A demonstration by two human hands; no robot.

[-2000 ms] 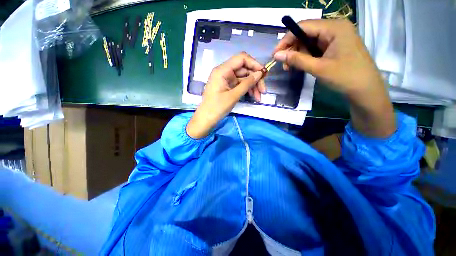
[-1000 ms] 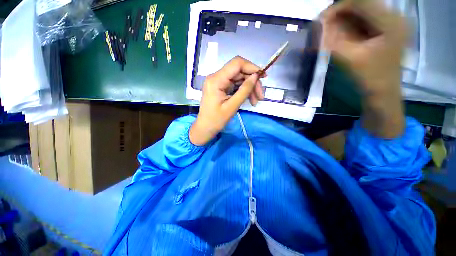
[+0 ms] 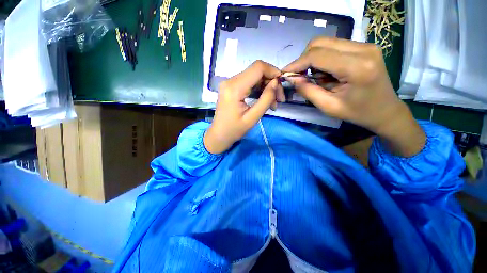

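A dark tablet back cover lies on a white sheet, camera holes at its upper left, white patches inside. My left hand pinches one end of a thin flex strip above the cover. My right hand meets it from the right, fingertips at the strip's other end. A dark slim tool, partly hidden, shows inside my right hand; it looks like the tweezers. The hands nearly touch and hide the cover's lower middle.
Gold-and-black strips and black strips lie on the green mat at left. Peeled liner slivers are heaped at right. White sleeves lie at far right, more at far left beside a clear bag. Cartons stand below the bench.
My right hand went away to the upper right and has come back to the strip. My left hand still holds the strip. The view has shifted, showing more of the liner heap.
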